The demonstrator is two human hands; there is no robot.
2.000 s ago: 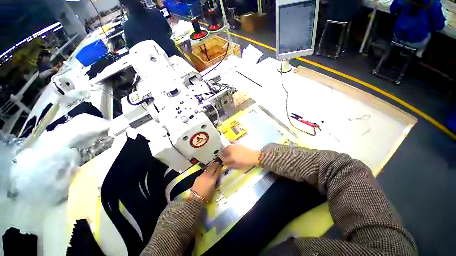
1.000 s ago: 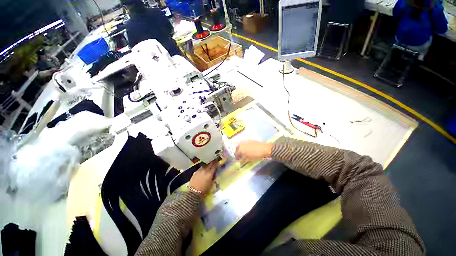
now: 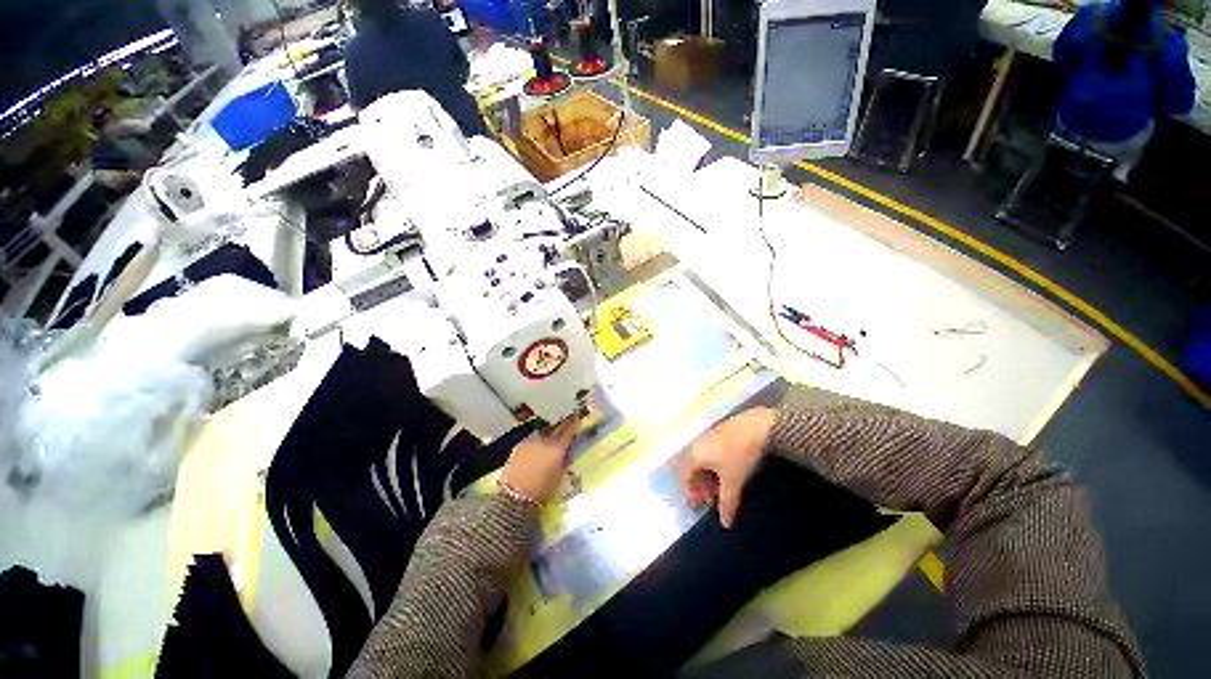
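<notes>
My left hand [image 3: 538, 463] is at the needle area under the white sewing machine head [image 3: 529, 348], its fingertips on the end of a black fabric strip [image 3: 481, 462]; the exact grip is hidden. My right hand [image 3: 728, 460] is over the near right edge of the shiny metal plate [image 3: 635, 520], fingers bent down at the wide black fabric piece [image 3: 784, 544]. Whether it pinches the fabric is unclear. The yellow attachment [image 3: 620, 328] sits right of the head.
Black strips [image 3: 348, 458] lie curved left of the machine. A crumpled clear plastic bag [image 3: 120, 425] is at far left. Red-handled snips [image 3: 821, 326] lie on the white table at right. A pale screen [image 3: 811, 82] stands behind, and thread cones [image 3: 546, 80] are on a stand. Other people sit further back.
My right hand has moved from beside the needle area toward me and right, to the black fabric at the plate's near edge. My left hand has stayed at the needle area.
</notes>
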